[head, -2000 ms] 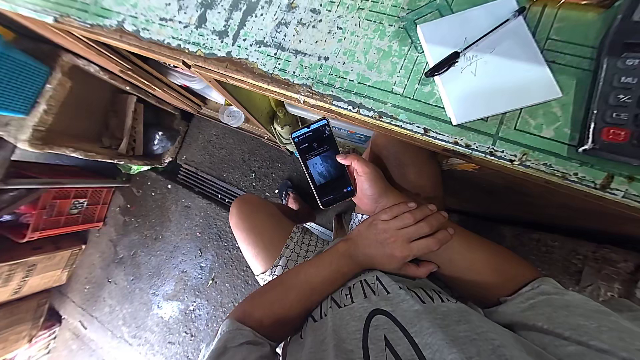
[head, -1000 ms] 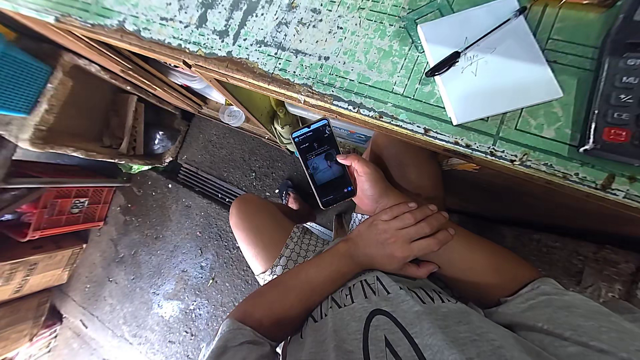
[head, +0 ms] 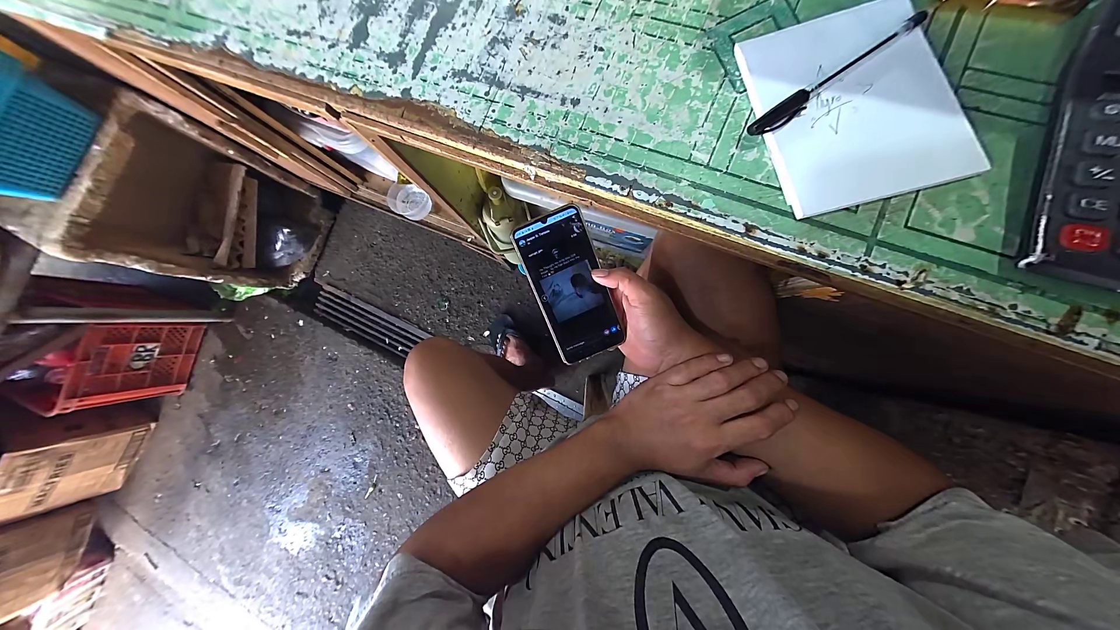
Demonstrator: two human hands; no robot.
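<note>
A smartphone point(head: 570, 289) with a dark screen showing lines of writing and a picture is held in my right hand point(head: 652, 328). My right thumb lies over the phone's right edge; the fingers behind it are mostly hidden. My left hand point(head: 713, 416) rests palm down across my right wrist and forearm, fingers slightly spread, holding no object. Above and to the right, on the worn green tabletop point(head: 595, 96), a black capped pen point(head: 831, 79) lies across a white paper pad point(head: 884, 149) with handwriting. A large-keyed black calculator point(head: 1085, 175) sits at the right edge.
The table's wooden edge runs between my hands and the pad. Below it are open shelves with a clear plastic cup point(head: 409, 200) and a bottle point(head: 500, 214). At left are a blue basket point(head: 44, 131), a worn box point(head: 166, 157), a red crate point(head: 131, 363), cartons point(head: 74, 468) and a floor grate point(head: 367, 319).
The picture on the phone's screen looks different from the earliest frame. Both hands, the phone, the pad and the pen have kept their places.
</note>
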